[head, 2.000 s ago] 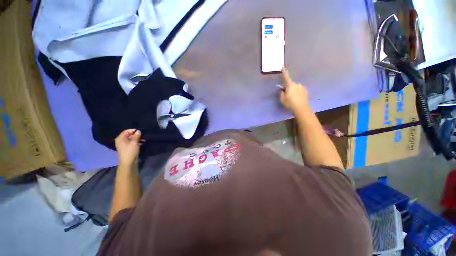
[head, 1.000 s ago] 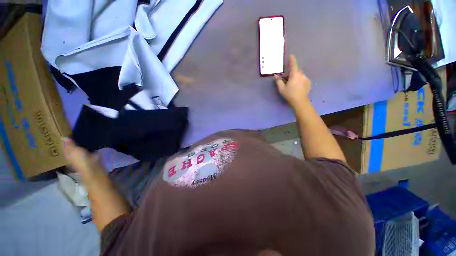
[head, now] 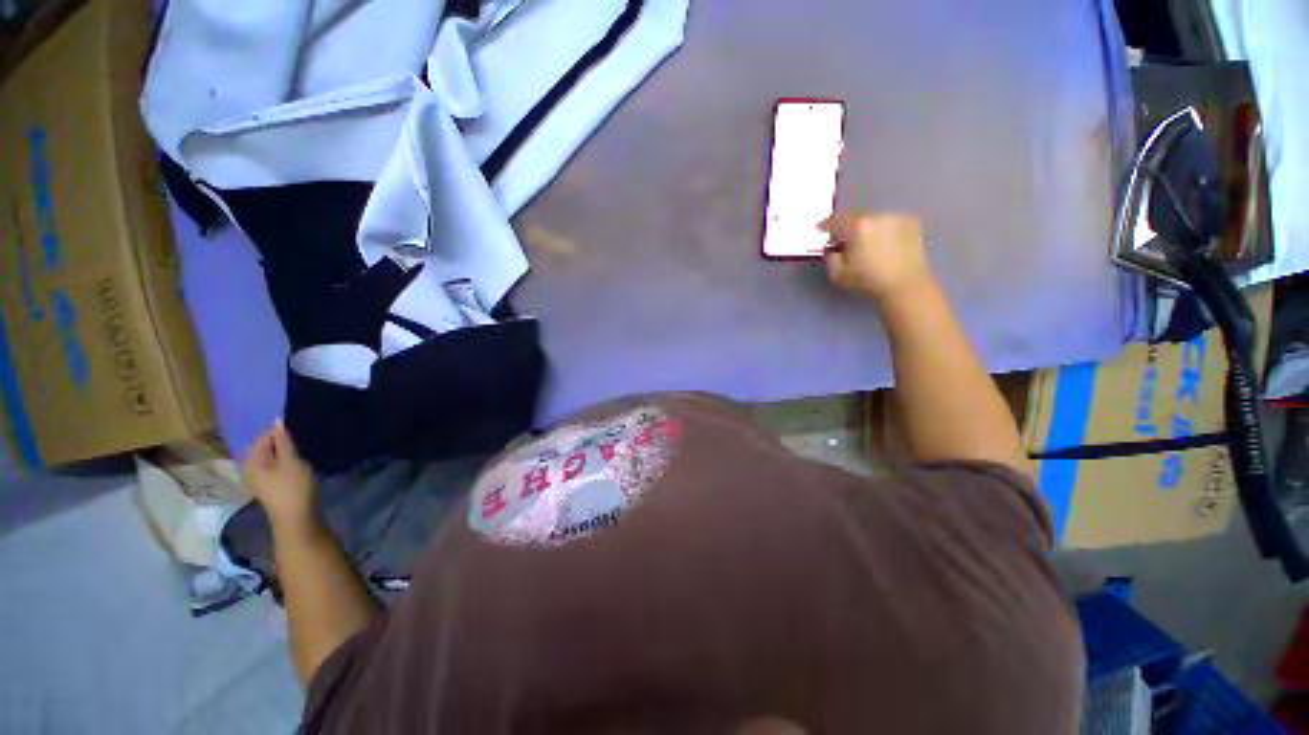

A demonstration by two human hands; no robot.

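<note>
A black and white garment panel (head: pixel 416 399) lies at the table's left front, its black part nearest my body, with a white flap on top. My left hand (head: pixel 276 467) is at the left edge of the black part; I cannot tell if the fingers grip it. A phone (head: pixel 804 180) with a red edge and a lit white screen lies on the purple table cloth (head: pixel 646 273). My right hand (head: pixel 876 254) is at the phone's lower right corner, fingers curled, a fingertip at the screen; whether it holds something small is hidden.
White fabric with a black stripe (head: pixel 316 86) is heaped at the far left. A steam iron (head: pixel 1184 187) with a thick black hose (head: pixel 1242 388) stands at the right edge. Cartons stand left (head: pixel 94 273) and right (head: pixel 1134 495). Dark grey cloth (head: pixel 395 524) lies below the table edge.
The black part was turned over and spread toward the left. My left hand moved left with it. The phone screen went from blue-marked content to mostly white. My right index finger, earlier extended, is bent.
</note>
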